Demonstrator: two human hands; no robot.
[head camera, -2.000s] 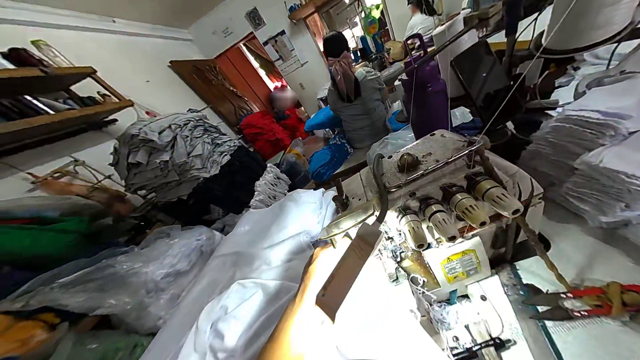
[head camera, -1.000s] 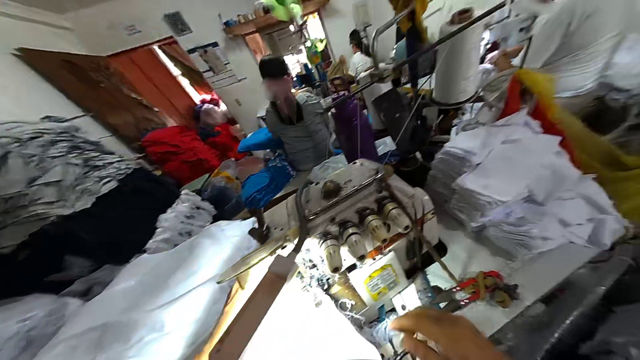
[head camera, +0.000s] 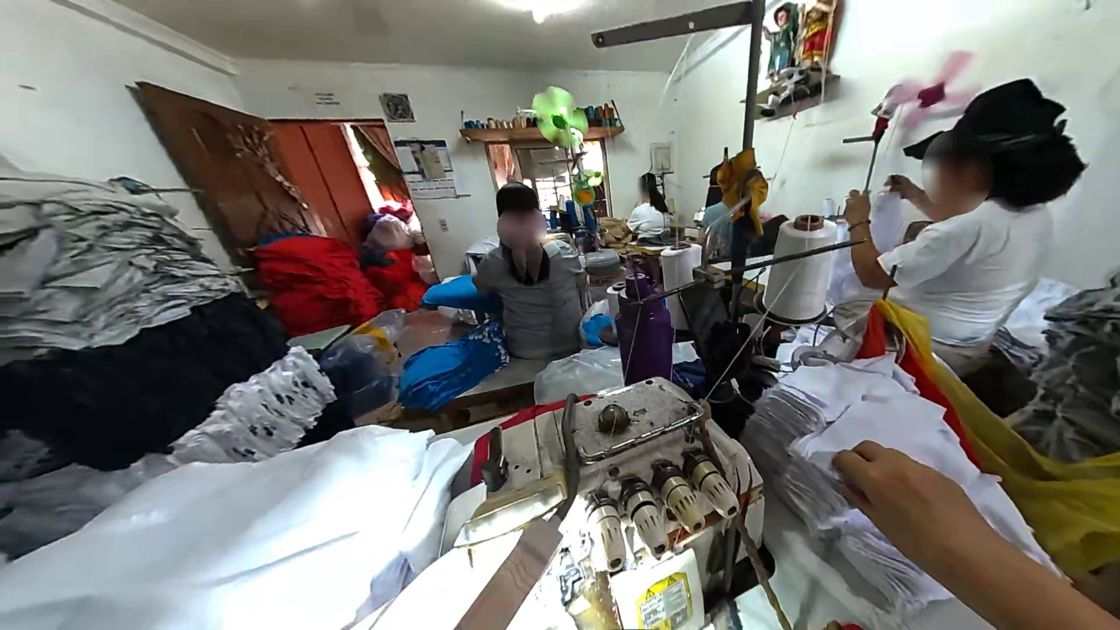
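An overlock sewing machine with several tension dials stands in front of me, its lamp lighting the white fabric at its left. My right hand reaches out at the right and touches the upper sheets of a stack of cut white fabric pieces; its fingertips are bent down on the cloth, and whether they grip a piece does not show. My left hand is out of the picture. White thread cones stand on the rack behind the machine, beside a purple bottle.
Left, folded grey fabric lies piled above black cloth. Yellow and red cloth hangs along the stack's right side. One person in grey sits ahead; another in white is at the right. A metal stand post rises behind the machine.
My right hand has moved from beside the machine's front out to the white stack on the right. The view has swung right and up. A forearm seen at the machine two seconds ago is out of view.
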